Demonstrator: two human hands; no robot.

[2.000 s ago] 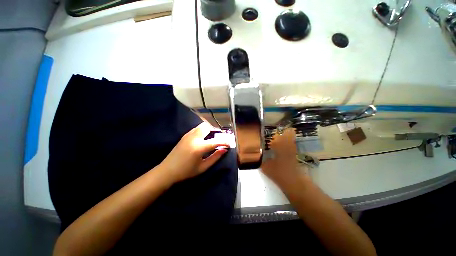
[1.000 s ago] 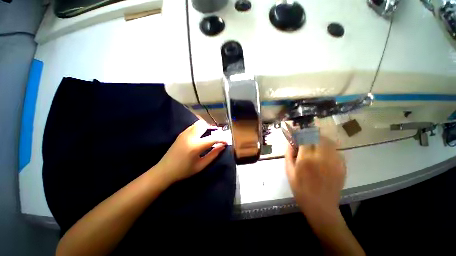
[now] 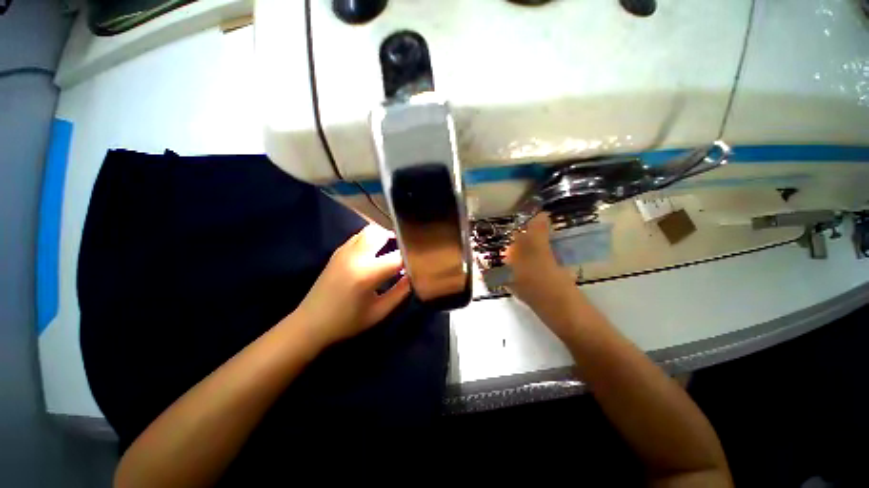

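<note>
The dark navy garment piece [image 3: 219, 276] lies left of the needle area and hangs over the table's front edge. My left hand [image 3: 348, 286] rests on it, fingertips at the piece's edge beside the chrome guard [image 3: 421, 200]; the guard hides the needle and part of the fingertips. My right hand [image 3: 535, 262] is just right of the guard, fingers reaching in under the machine head [image 3: 572, 105]; its fingertips are partly hidden and blurred, and I cannot tell whether they hold anything.
Chrome tension parts [image 3: 576, 191] jut out above my right hand. A pale label [image 3: 583, 245] and a brown patch [image 3: 677, 227] lie on the bed to its right. A blue strip [image 3: 54, 224] runs along the table's left side.
My right hand has moved left from beside the pale label towards the guard. The snips seen by it a second ago no longer show clearly. The view has moved closer to the machine head.
</note>
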